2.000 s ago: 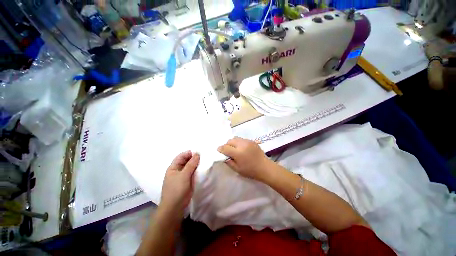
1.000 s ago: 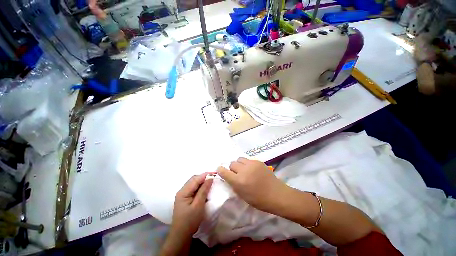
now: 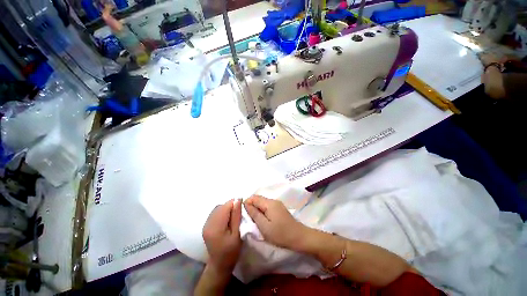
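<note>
A white garment (image 3: 190, 185) lies over the table's front edge and down onto the lap. My left hand (image 3: 223, 230) and my right hand (image 3: 271, 222) are close together at the front edge, fingertips nearly touching, and pinch a small part of the cloth between them. The exact edge they hold is too blurred to make out. Scissors with one green and one red handle loop (image 3: 316, 106) rest on stacked white cut pieces (image 3: 318, 128) under the machine arm.
The cream-white sewing machine (image 3: 323, 78) stands behind the hands. A light-blue tube (image 3: 197, 99) hangs left of its head. A yellow ruler-like piece (image 3: 430, 92) lies right of it. Clear plastic bags (image 3: 49, 136) are at left. Another person's hand (image 3: 494, 81) shows at far right.
Over two seconds both hands came closer together and lower. Since one second ago, the right hand moved slightly down and left, and the orange spot beside it is no longer visible.
</note>
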